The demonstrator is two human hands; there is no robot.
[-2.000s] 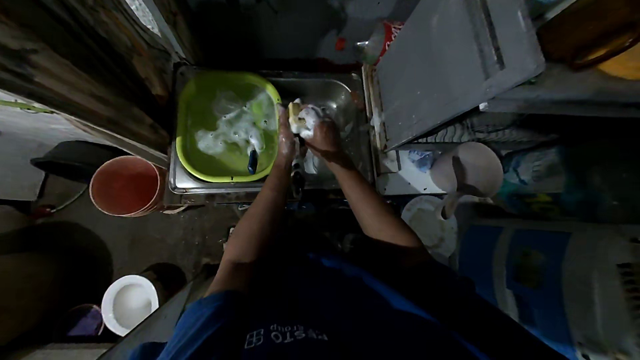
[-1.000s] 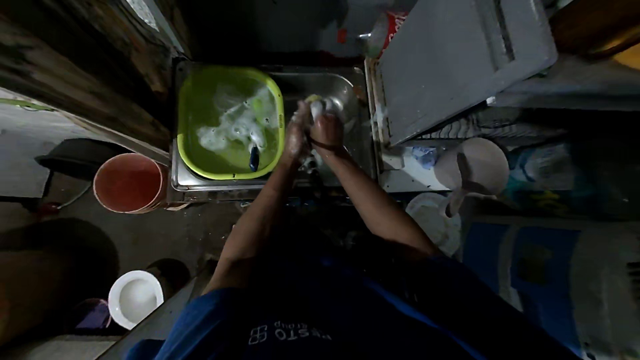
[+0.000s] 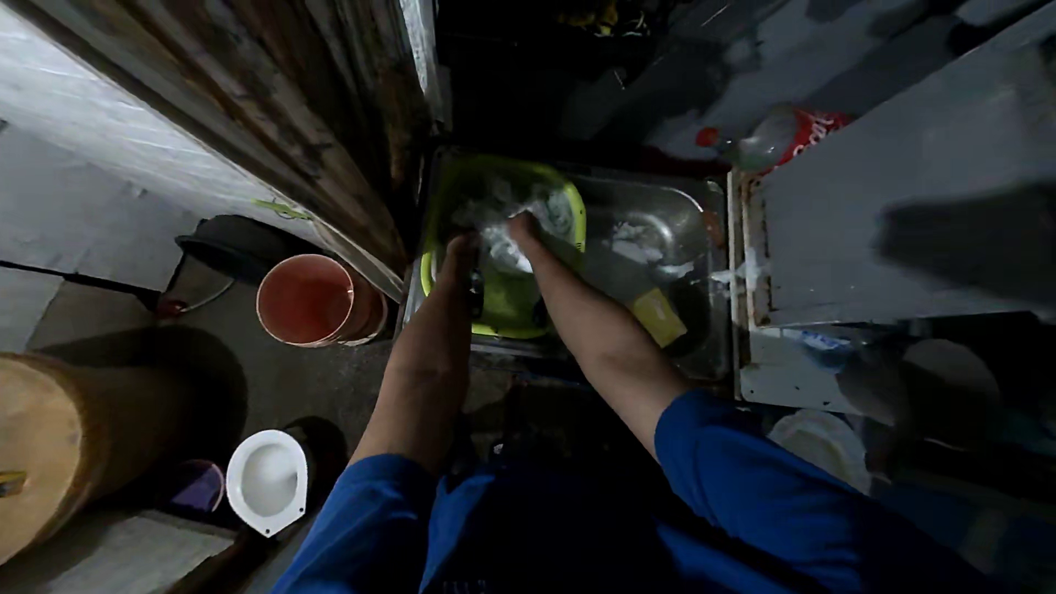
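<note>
Both my hands are down in a lime-green plastic basin [image 3: 581, 223] of sudsy water, which stands in the left part of a stainless steel sink [image 3: 701, 198]. My left hand [image 3: 464, 242] is at the basin's left side, and its fingers are lost in the suds. Just to the right, my right hand [image 3: 522, 224] reaches into the white foam [image 3: 505, 247]; its fingers are hidden too. Dark handle-like pieces show near the basin's near side. In the sink, right of the basin, lies a yellow sponge [image 3: 658, 318], with patches of foam beyond it.
A red bucket [image 3: 305, 299] stands on the floor left of the sink, with a black basin [image 3: 239, 247] behind it. The white toilet bowl [image 3: 267, 483] is at lower left. Right of the sink are a grey panel [image 3: 891, 214] and a plastic bottle [image 3: 775, 140].
Both hands have moved left from over the right part of the sink into the green basin. The yellow sponge now lies in the sink. The view has shifted.
</note>
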